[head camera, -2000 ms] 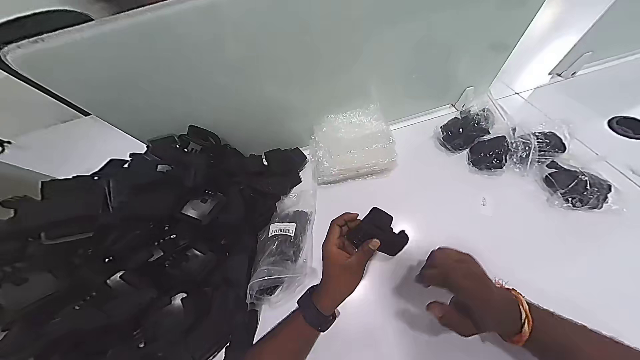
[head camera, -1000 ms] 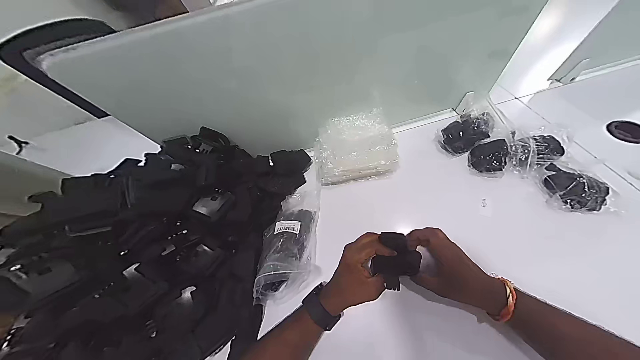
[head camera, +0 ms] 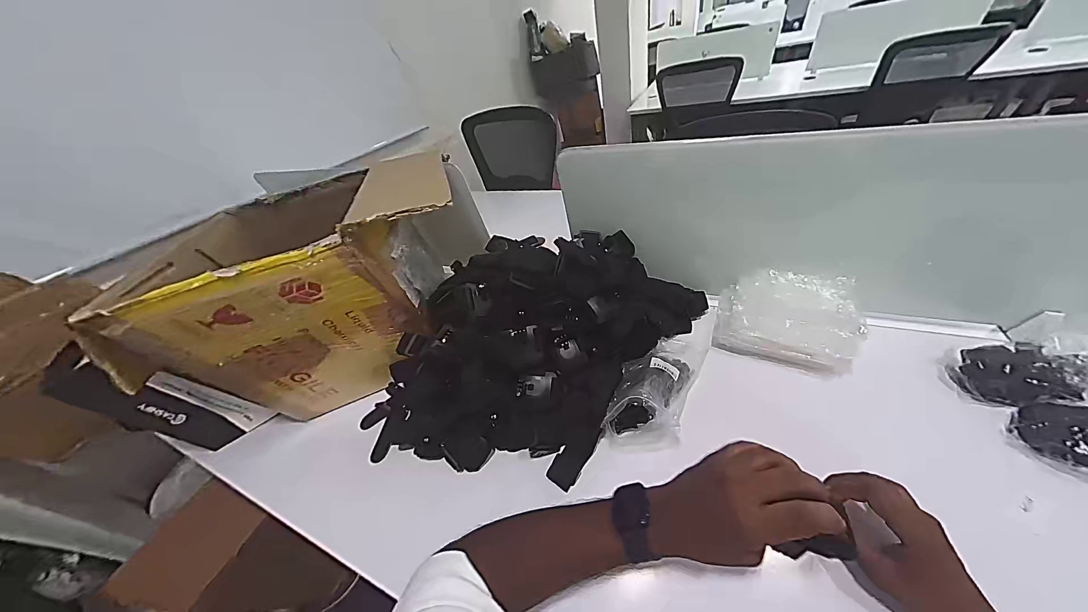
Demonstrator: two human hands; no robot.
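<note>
My left hand (head camera: 756,501), with a dark watch on its wrist, grips a black item (head camera: 820,546) that is mostly hidden under the fingers. My right hand (head camera: 901,531) meets it from the right, its fingers touching the same item. A big heap of black strap-like pieces (head camera: 527,357) lies left of my hands. Against the heap's right side rests a clear plastic bag (head camera: 650,391) with black contents and a label. A stack of clear plastic bags (head camera: 790,319) stands near the divider. Bagged black items (head camera: 1011,374) lie at the right.
An opened cardboard box (head camera: 289,340) stands left of the heap, with a black box (head camera: 200,412) below it at the table's edge. A pale divider panel (head camera: 816,204) runs along the back. Mesh chairs (head camera: 514,149) are beyond it.
The view has swung far to the left, bringing the cardboard box in. Two seconds ago only my left hand held the black item and the right was apart; now both are at it.
</note>
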